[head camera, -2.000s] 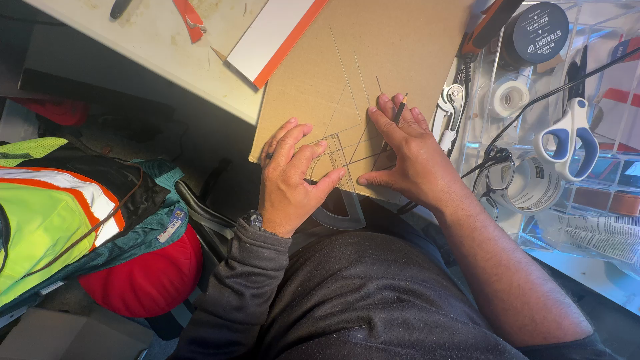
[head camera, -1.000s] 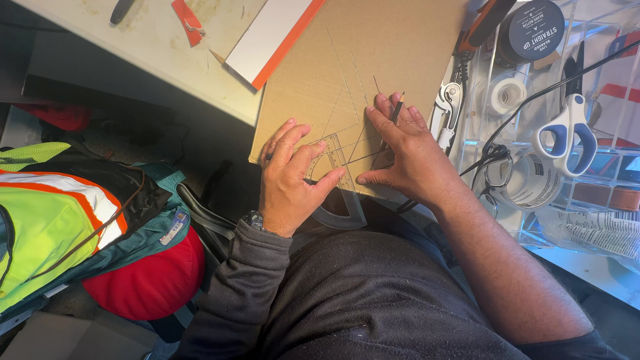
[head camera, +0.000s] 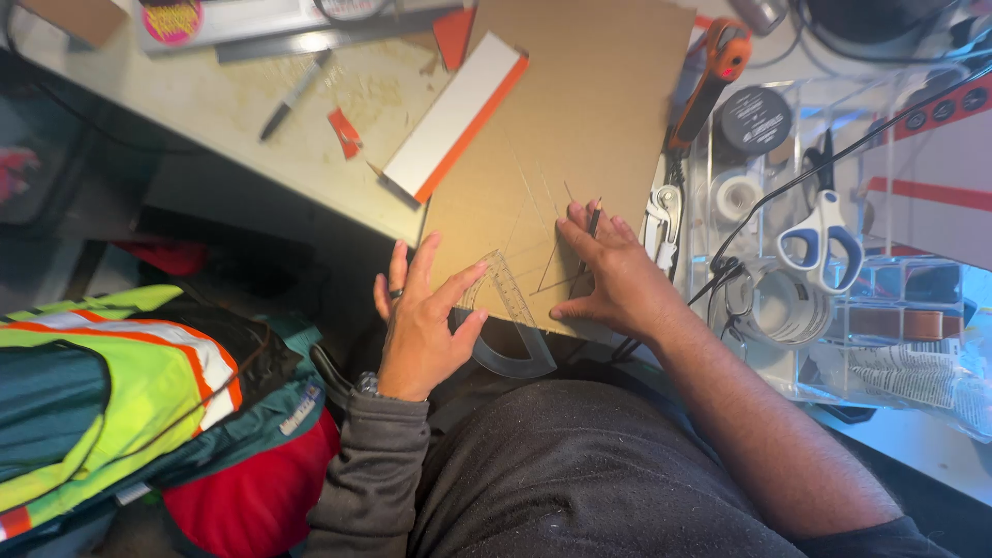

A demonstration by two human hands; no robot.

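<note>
A sheet of brown cardboard (head camera: pixel 589 101) with thin straight lines drawn on it lies at the middle, reaching the near edge. My left hand (head camera: pixel 426 314) touches a clear plastic protractor (head camera: pixel 518 318) with thumb and index finger, its fingers apart. The protractor's straight side lies over the cardboard and its curved side sticks out past the near edge. My right hand (head camera: pixel 620 279) rests spread on the cardboard, with a dark pencil (head camera: pixel 594 219) held between its fingers, sharpened tip pointing away from me. Drawn lines meet just left of that hand.
Left of the cardboard lie a white and orange strip (head camera: pixel 457 120), a marker (head camera: pixel 294 94) and a metal ruler (head camera: pixel 333 35). At right stand a clear organizer (head camera: pixel 701 194) with scissors (head camera: pixel 823 240) and tape rolls (head camera: pixel 783 306), and an orange-black tool (head camera: pixel 709 81). A hi-vis garment (head camera: pixel 167 356) is lower left.
My left hand has shifted slightly off the protractor, and its fingers are more spread. My right hand stays on the cardboard with the pencil. The view has shifted somewhat.
</note>
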